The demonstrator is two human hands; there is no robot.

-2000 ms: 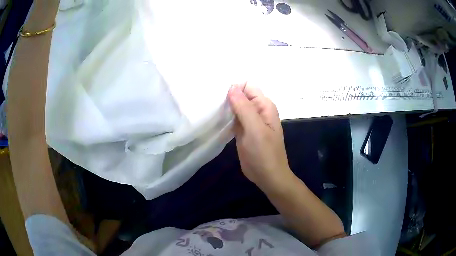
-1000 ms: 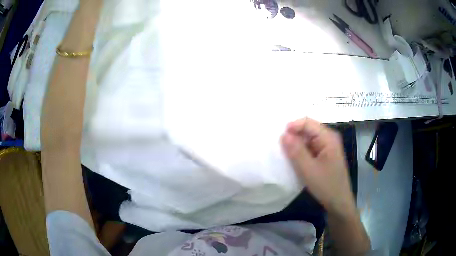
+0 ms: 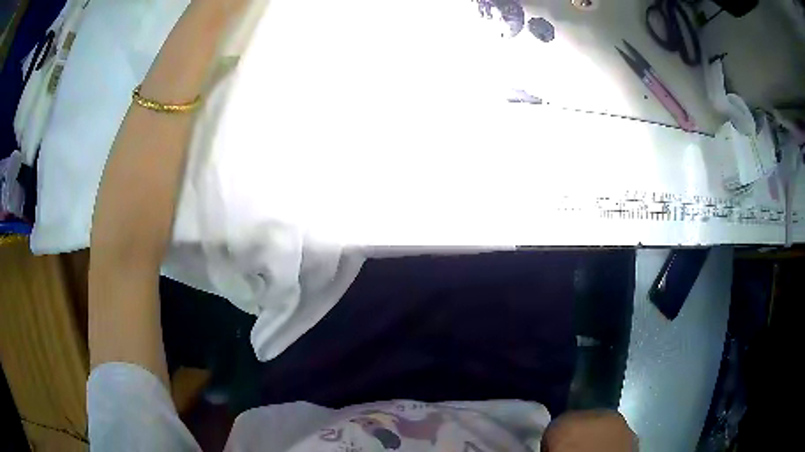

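White fabric lies over the bright table at left and centre, strongly overexposed; a crumpled corner hangs over the front edge. My left forearm, with a gold bracelet, reaches up across the fabric's left part; my left hand is beyond the top edge or lost in glare. Of my right arm, only a rounded patch of skin shows at the bottom edge; I cannot tell whether it is hand or arm. No grip by it on the fabric is visible.
Pink-handled snips, black-handled scissors and crumpled white strips lie at the right. A ruler scale runs near the table's front edge. A black phone lies below it. Brown cardboard is at lower left.
My right hand has left the fabric's front part and moved down to or past the bottom edge. Less fabric hangs toward the lap. My left forearm lies farther right in view.
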